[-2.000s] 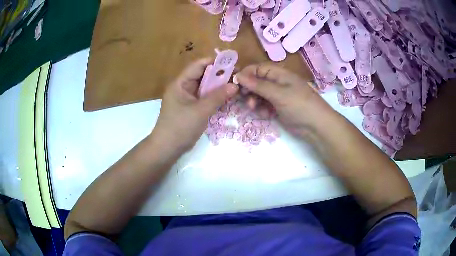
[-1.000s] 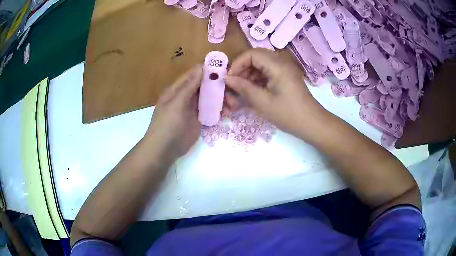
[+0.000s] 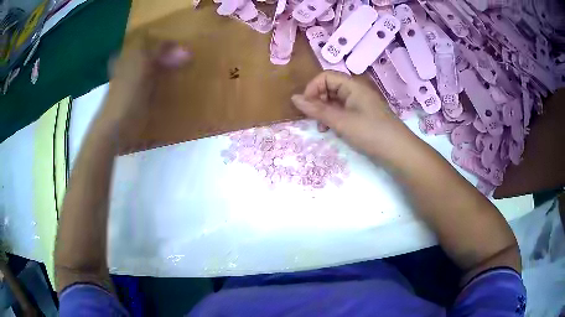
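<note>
My left hand (image 3: 139,71) is strongly blurred over the left part of the brown board. A pink blur shows at its fingertips; whether the hand grips a tab or is letting it go cannot be told. My right hand (image 3: 341,108) is over the board's front edge, thumb and fingertips closed together, with nothing clearly visible between them. A loose heap of small pink discs (image 3: 288,155) lies on the white surface below and left of my right hand. The large pile of pink tabs (image 3: 483,80), with dark holes and printed marks, lies at the upper right.
The brown board (image 3: 217,102) lies beyond the white surface (image 3: 248,229). Yellow strips (image 3: 46,204) run along the left side. Green covering (image 3: 68,62) with stray pink bits is at upper left. Crumpled clear plastic (image 3: 542,241) is at lower right.
My left hand has moved away from my right hand, up and to the left. The upright pink tab is gone from the middle. The disc heap is more exposed. My right hand stays near its place.
</note>
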